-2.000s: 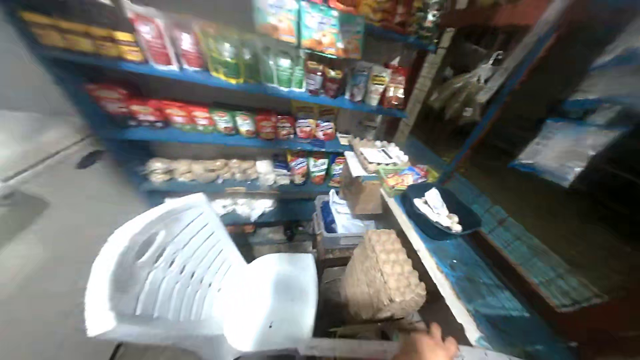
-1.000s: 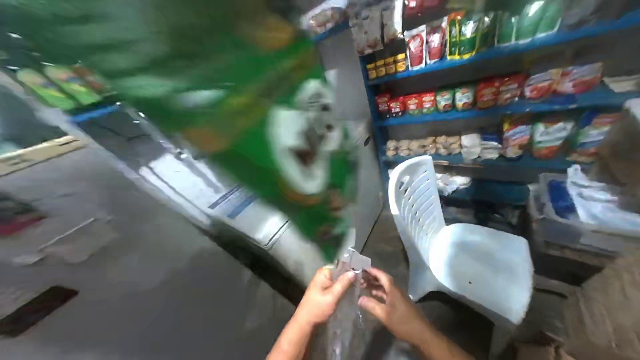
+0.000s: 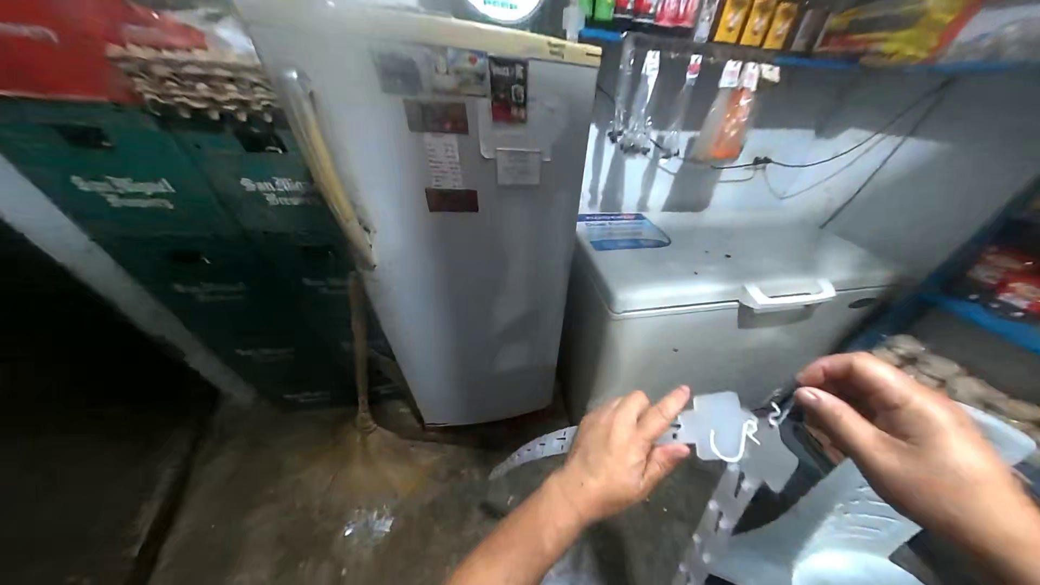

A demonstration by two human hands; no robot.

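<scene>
My left hand (image 3: 630,447) holds a translucent plastic hanging strip (image 3: 723,504) by its top, between thumb and fingers. One length of strip curls out to the left behind that hand, and another hangs down to the lower edge. White hooks (image 3: 729,443) show on the strip's top piece. My right hand (image 3: 902,439) is just to the right, its thumb and index finger pinching a small hook (image 3: 780,409) close to the strip. Whether this hook is joined to the strip cannot be told.
A white refrigerator (image 3: 479,284) and a chest freezer (image 3: 691,276) stand ahead. Green crates (image 3: 236,219) are stacked at left, beside a broom (image 3: 363,357). A white plastic chair (image 3: 861,520) is at lower right, near blue shelves (image 3: 987,321) with goods.
The view has swung from the shelves to the refrigerator and freezer. The large green packaging seen a second ago is out of view. My hands have moved further apart, with the strip at my left hand.
</scene>
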